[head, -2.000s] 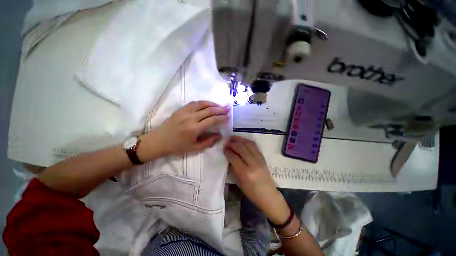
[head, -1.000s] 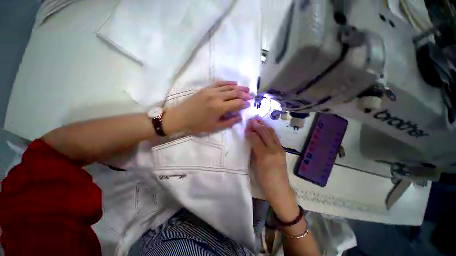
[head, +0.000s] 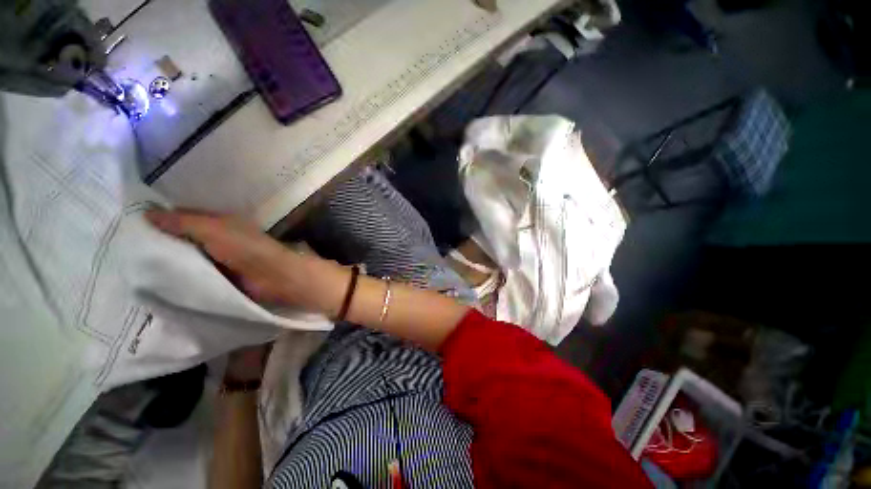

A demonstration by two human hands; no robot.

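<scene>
The white garment (head: 158,296) with dark double stitch lines lies at the left, from the machine bed down over the table's front edge. My right hand (head: 244,253) holds its near edge, with the fingertips on the cloth below the needle area. My left hand (head: 250,361) is low near my lap, mostly hidden by the cloth; its wrist strap and forearm show, but its fingers do not. The sewing machine's lit needle area (head: 134,98) is at the upper left, with cloth beside it.
A purple phone (head: 277,59) lies on the machine bed, close to a small tan tab (head: 168,67). The table's ruled front edge (head: 382,100) runs diagonally. A white bundle (head: 540,224) hangs right of my lap. A stool-like frame (head: 678,158) and a basket (head: 683,411) stand at the right.
The view has swung to the right and down. Both hands have left the needle area: my right hand is at the garment's near edge, my left hand low by my lap.
</scene>
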